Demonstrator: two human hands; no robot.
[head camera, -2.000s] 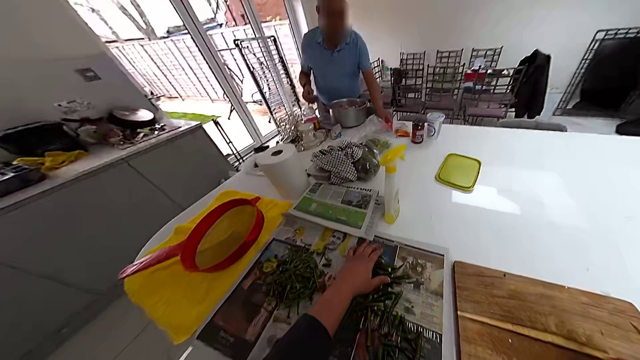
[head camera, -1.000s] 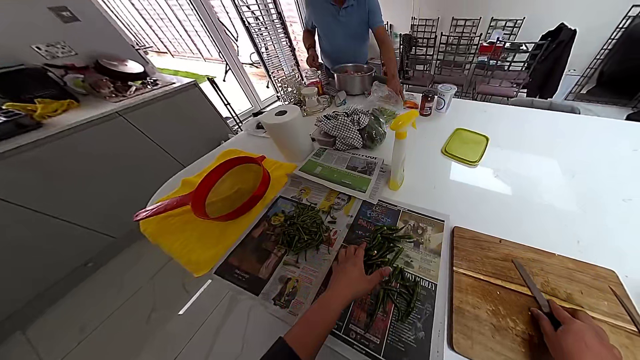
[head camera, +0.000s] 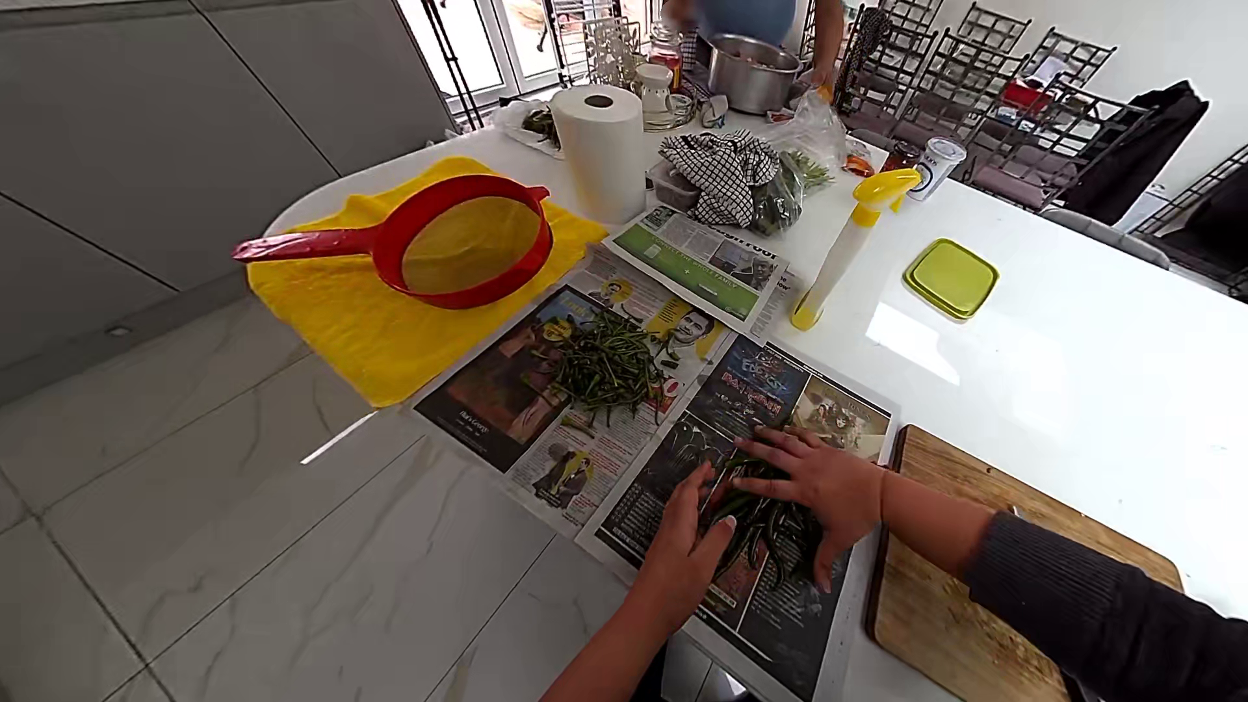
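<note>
Newspaper sheets lie on the white table, bearing two heaps of slim green chillies. My right hand, its fingers spread, rests over the nearer heap of chillies. At that heap's left edge is my left hand, thumb and fingers apart, palm turned toward the pods. The other chilli heap sits farther off to the left, touched by neither hand. A wooden cutting board lies right of the newspaper, partly beneath my right forearm. The knife is mostly hidden there.
A red-rimmed sieve rests on a yellow cloth at the left. Beyond the newspaper stand a paper towel roll and a yellow-topped spray bottle. A green lid lies at right. Another person stands behind a metal pot.
My right hand has left the knife at the cutting board and moved left onto the nearer chillies. My left hand has shifted to their left side. The view has tilted down.
</note>
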